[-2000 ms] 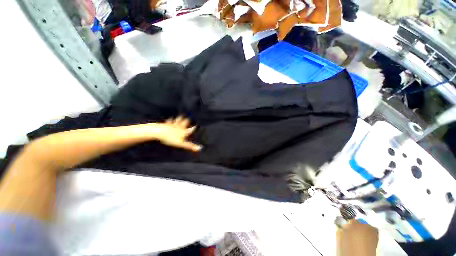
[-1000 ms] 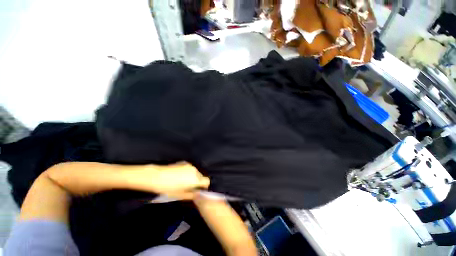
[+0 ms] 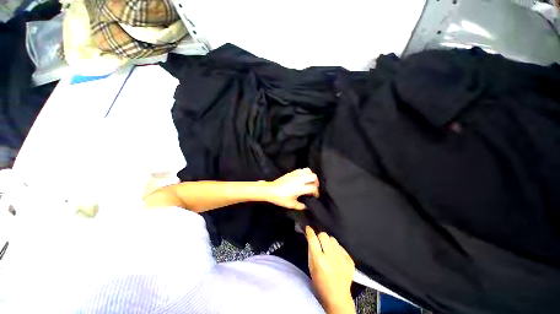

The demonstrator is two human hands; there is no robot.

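Observation:
The large black garment (image 3: 393,172) lies spread from the middle of the view to the right edge, with bunched folds at its left part. My left hand (image 3: 293,188) pinches the black cloth near the table's front edge. My right hand (image 3: 330,257) is just below it, with its fingertips on the edge of the same cloth. A small pale bit shows between the hands. A small reddish spot (image 3: 454,127) shows on the cloth at the right. The sewing machine is not in view.
A white table surface (image 3: 123,132) is at the left. Plaid pieces (image 3: 135,27) and clear plastic (image 3: 49,49) lie at the back left. A white partition (image 3: 307,30) with a perforated grey post (image 3: 191,27) stands behind the garment.
The view has swung left, and the machine and blue tray have left it. My hands, together before, are now slightly apart on the cloth edge. The garment now reaches the right edge of view.

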